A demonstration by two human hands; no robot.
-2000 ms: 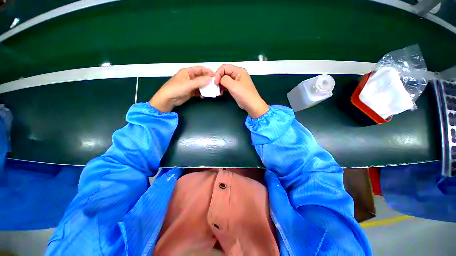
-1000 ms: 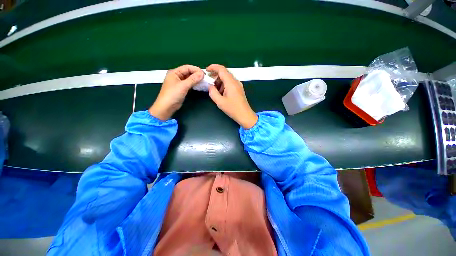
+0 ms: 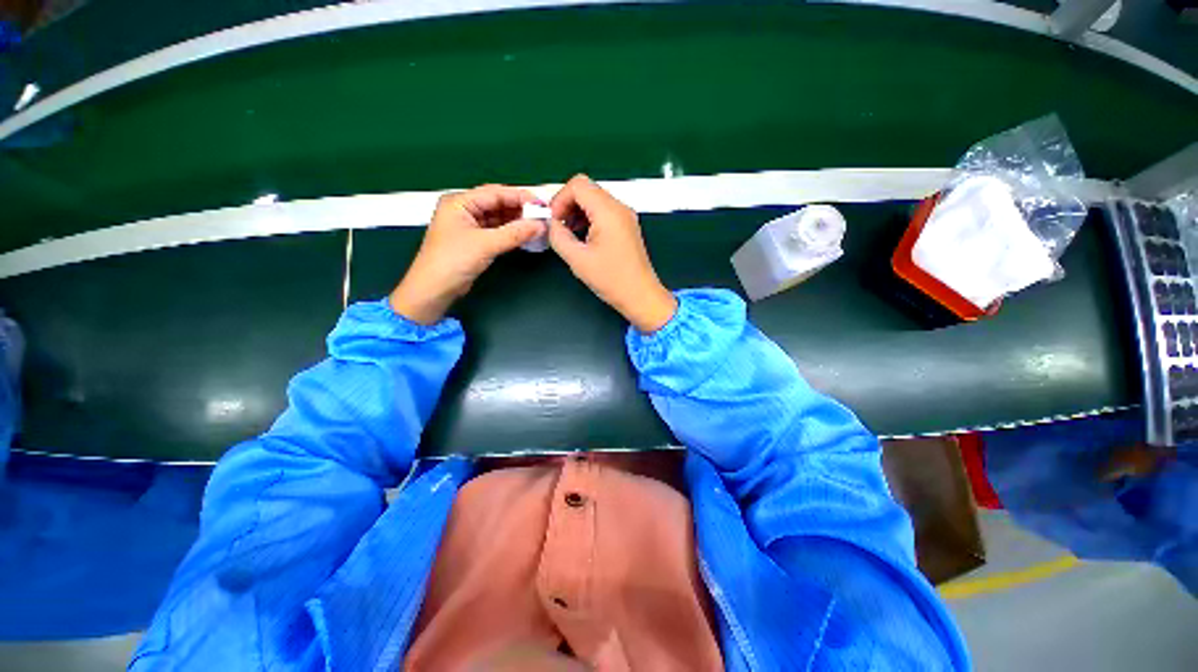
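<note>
A small white folded wipe is held between both hands, above the dark green bench near the white rail. My left hand is bare and pinches the wipe's left side between thumb and fingers. My right hand is bare, with its thumb and fingertips at the wipe's right side. The fingers hide part of the wipe, so its exact fold cannot be told.
A whitish squat bottle stands right of my hands. Beyond it is a dark bin with a red-orange rim, holding a white stack and a clear bag. A tray with dark cells lies far right. Another person's hand shows at lower right.
The wipe looks smaller and more compact between the fingers. My fingertips have shifted around it. A person's hand has appeared at the far lower right. The view has shifted slightly.
</note>
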